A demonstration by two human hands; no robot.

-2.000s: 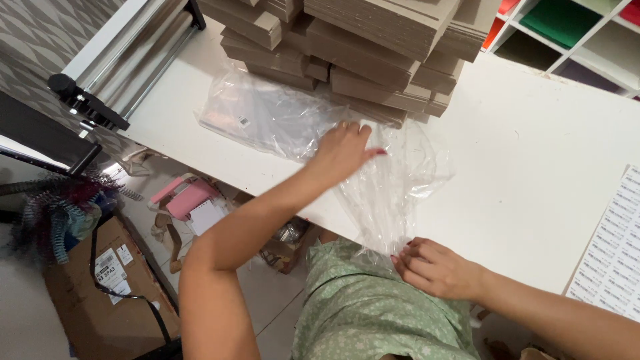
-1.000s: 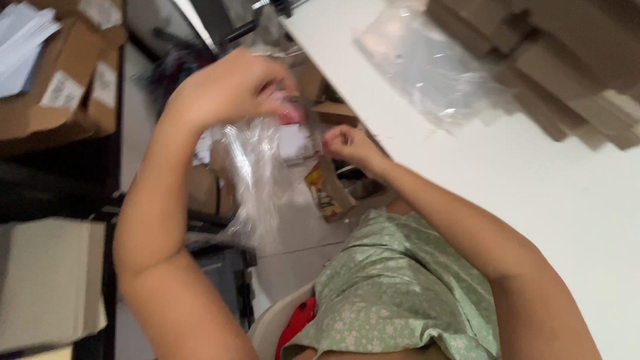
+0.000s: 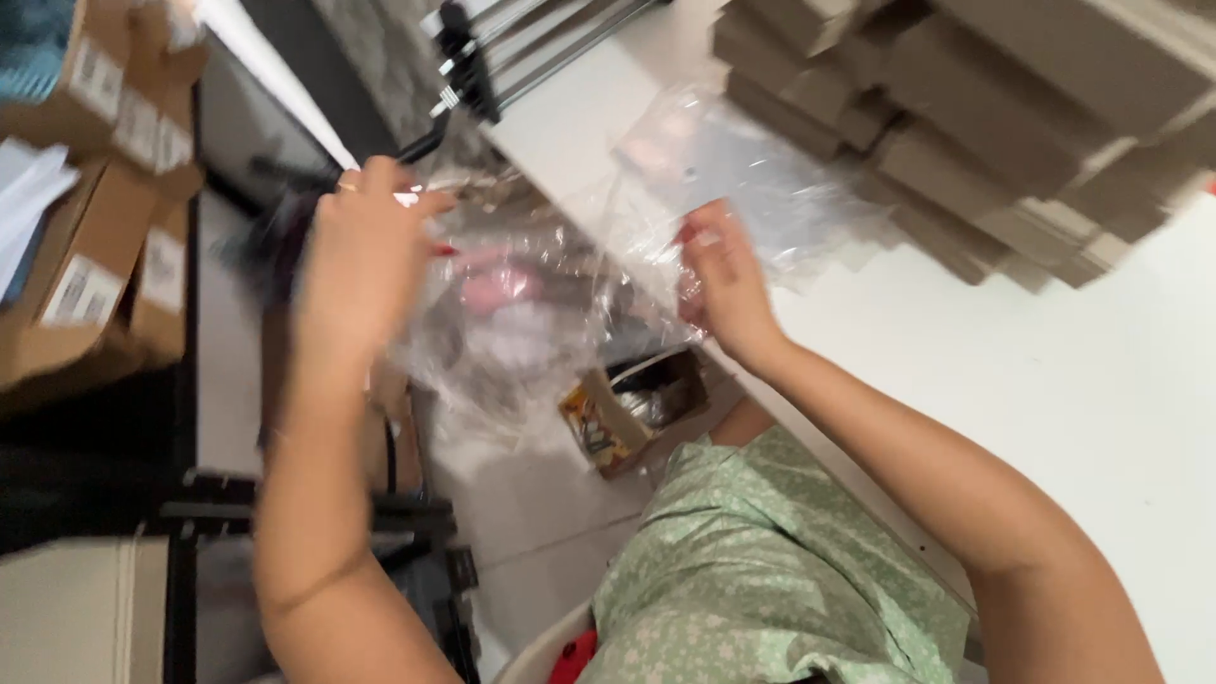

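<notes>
Between my hands a clear plastic bag (image 3: 532, 313) is spread out in the air beyond the table's edge, partly see-through. My left hand (image 3: 370, 237), blurred, grips its left side with the fingertips. On the other side my right hand (image 3: 722, 275) has its fingers closed on the bag near the table edge. Behind my right hand, another clear plastic bag or sheet (image 3: 750, 171) lies flat on the white table, against a stack of flat brown cardboard boxes (image 3: 978, 123).
Cardboard boxes with labels (image 3: 104, 218) stand on a black shelf at the left. A metal-rod frame (image 3: 560, 47) sits at the table's far end. Below the table edge (image 3: 855, 494), a small open box (image 3: 636, 408) with things in it is on the floor.
Two seconds ago both hands were on plastic at the table. The bag is now held off the edge, stretched wider than one second ago. The view has swung left.
</notes>
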